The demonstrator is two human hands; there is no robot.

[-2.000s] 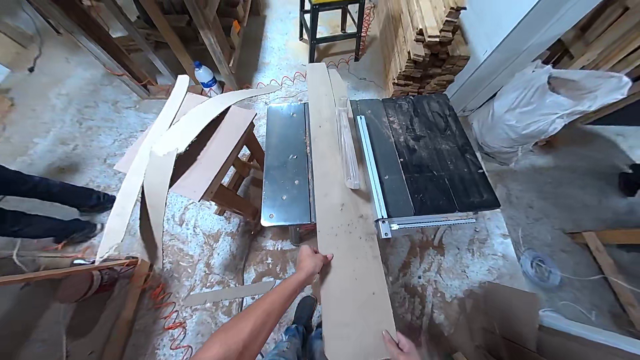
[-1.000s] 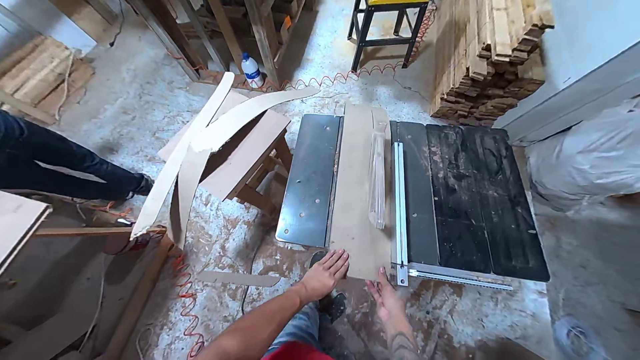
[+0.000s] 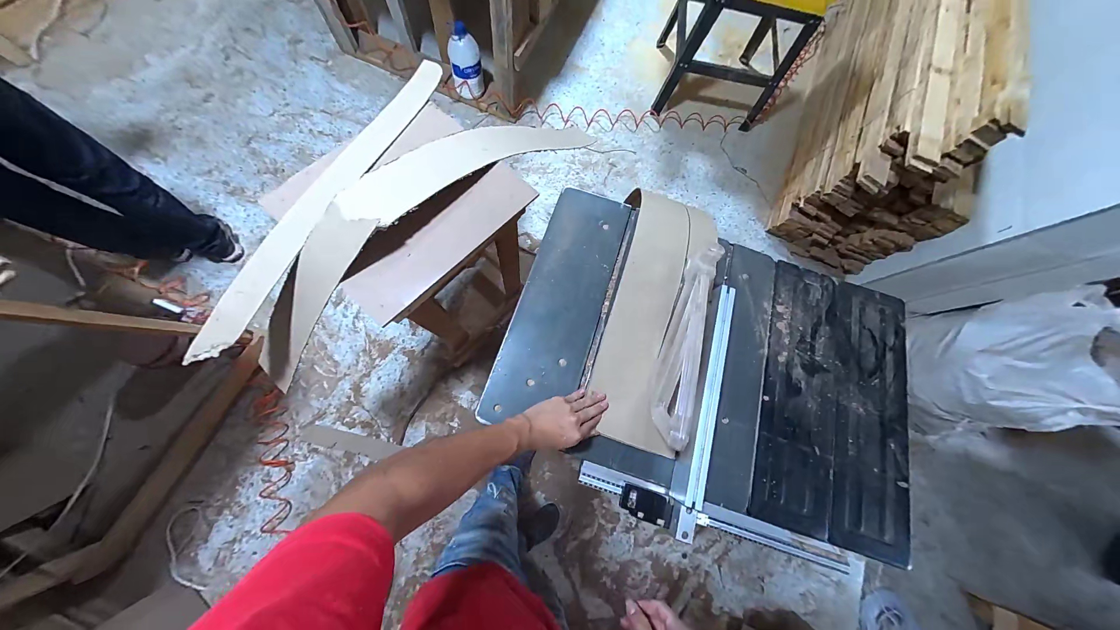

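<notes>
My left hand (image 3: 566, 421) lies with fingers extended on the near left corner of a long thin tan board (image 3: 634, 350), holding nothing else. That board rests on the table saw's dark metal top (image 3: 560, 306), its far end curving down past the table's back edge. An elongated translucent plastic piece (image 3: 685, 359) lies over the board's right side, beside the silver rip fence (image 3: 713, 394). My right hand (image 3: 652, 615) is low at the bottom edge, away from the board and partly cut off; its grip is unclear.
Curved thin offcuts (image 3: 328, 210) lie across a low wooden stand (image 3: 446, 245) at left. Lumber is stacked (image 3: 892, 131) at back right, near a black-legged stool (image 3: 726, 66). A white sack (image 3: 1006, 359) sits at right. A person's legs (image 3: 96, 184) are at far left; coiled orange hose crosses the floor.
The board has moved forward over the saw table, and its far end now bends down. My right hand has left the board's near end and moved down toward my body.
</notes>
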